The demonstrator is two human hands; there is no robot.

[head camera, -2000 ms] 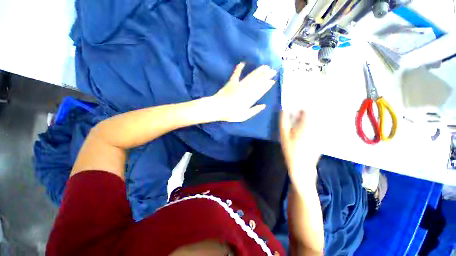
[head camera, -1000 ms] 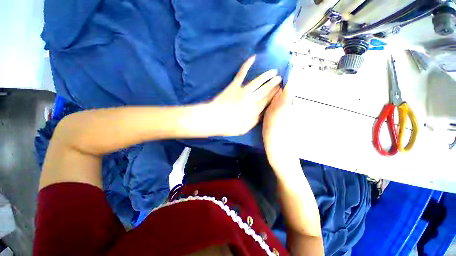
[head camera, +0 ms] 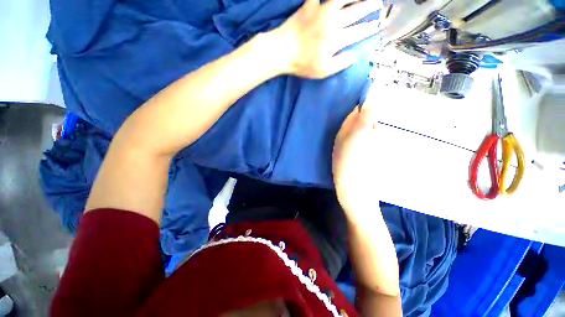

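Observation:
The blue garment piece lies spread and wrinkled over the white table, its right edge running beside the needle area. My left hand lies on the cloth near the top, palm down with fingers apart, pointing at the machine. My right hand is at the cloth's right edge, lower down, with its fingertips at the border; overexposure hides whether it pinches the cloth. The presser foot area is small and glaring. The sewing machine head with its dark ribbed knob is at the upper right.
Scissors with one red and one yellow handle lie on the white table right of the machine. Heaped blue cloth hangs below the table at right, more at left. A bright blue crate is at lower right.
My left hand has moved up and away from my right hand across the cloth. The cloth has bunched into new folds between them. The machine and scissors appear slightly further right.

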